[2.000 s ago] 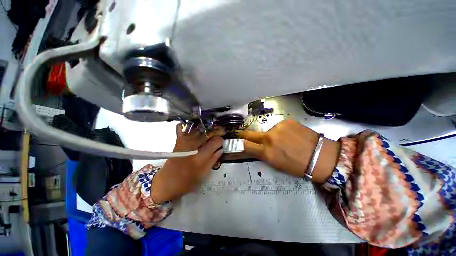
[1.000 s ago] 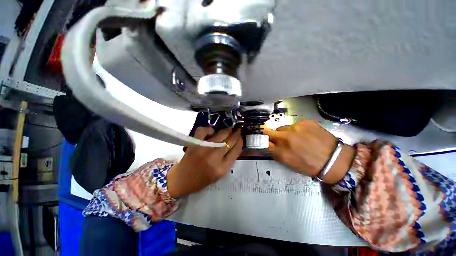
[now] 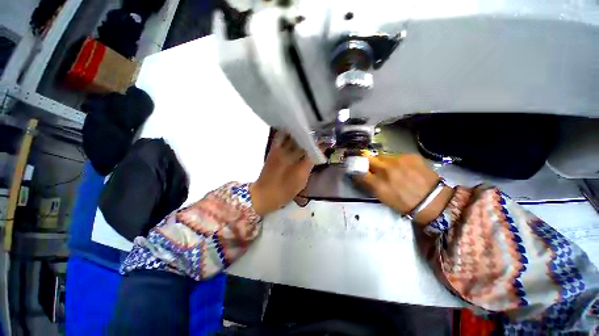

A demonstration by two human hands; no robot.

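Observation:
A dark fabric panel [image 3: 332, 187] lies at the needle area, mostly hidden by my fingers and the machine. My left hand [image 3: 284, 174] rests on its left part, fingers partly behind the pale curved guard [image 3: 279, 85]. My right hand [image 3: 404, 182] presses at its right side, fingertips by the silver tension knob [image 3: 356, 165]. Whether either hand grips the fabric or only presses it is hidden. The presser foot is hidden behind the knobs. A larger ribbed knob [image 3: 354, 80] stands on the pale machine head [image 3: 486, 59].
Black stacked panels [image 3: 144, 187] lie at the table's left edge, with a lumpier black bundle [image 3: 115, 125] beyond. A black item [image 3: 489, 146] sits under the arm at right. A red-brown box [image 3: 102, 65] stands at far left, blue cloth or bin [image 3: 92, 289] below.
The view has shifted, so the machine head appears further right and more of the left table and box shows. Both hands stay at the needle area; more dark fabric shows between them.

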